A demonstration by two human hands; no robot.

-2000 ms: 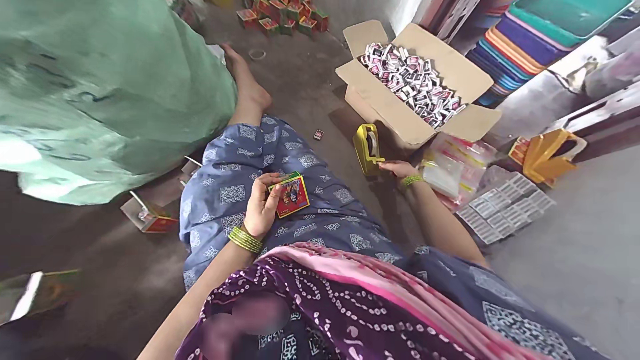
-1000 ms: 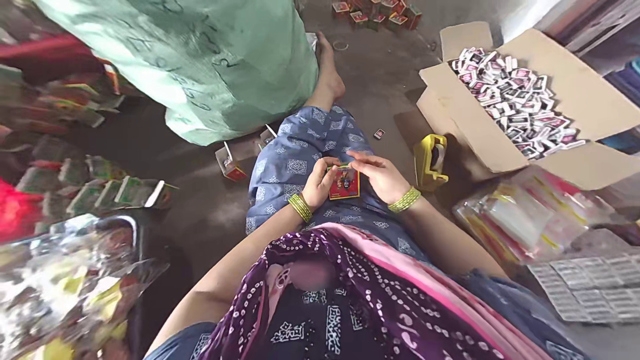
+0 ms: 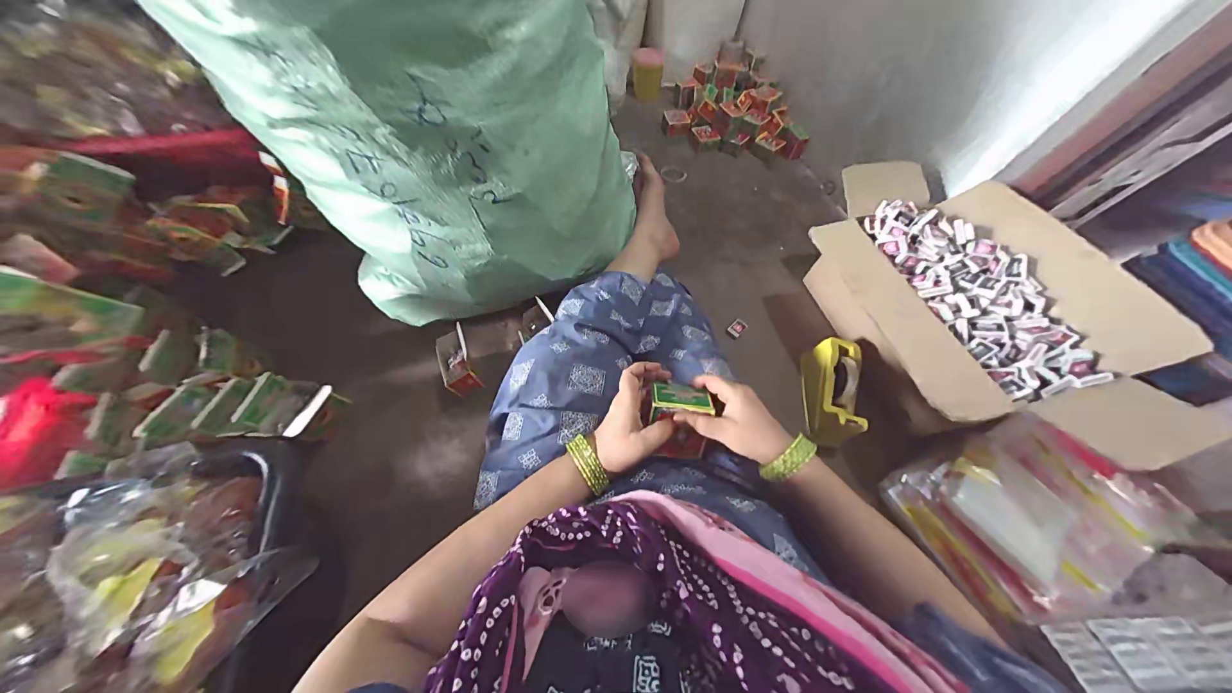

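Note:
A small green, yellow and red cardboard box (image 3: 681, 397) is held above my lap between both hands. My left hand (image 3: 633, 423) grips its left side, with the fingers curled round the far edge. On the right side my right hand (image 3: 739, 422) holds it by thumb and fingers. A red part shows below the green face, partly covered by the fingers. To the right of my knee, a yellow tape dispenser (image 3: 826, 395) with a roll of tape stands on the floor, touched by neither hand.
A carton (image 3: 914, 327) full of small printed packets stands at right, beside plastic sleeves (image 3: 1039, 520). A large green sack (image 3: 462, 154) is ahead on the left. Small boxes (image 3: 736, 111) lie piled by the wall. At left is a black tub (image 3: 279, 500) with plastic-wrapped items.
My right hand has come from beside the tape dispenser to the box in my lap. The box now shows a green face upward. The view has swung left.

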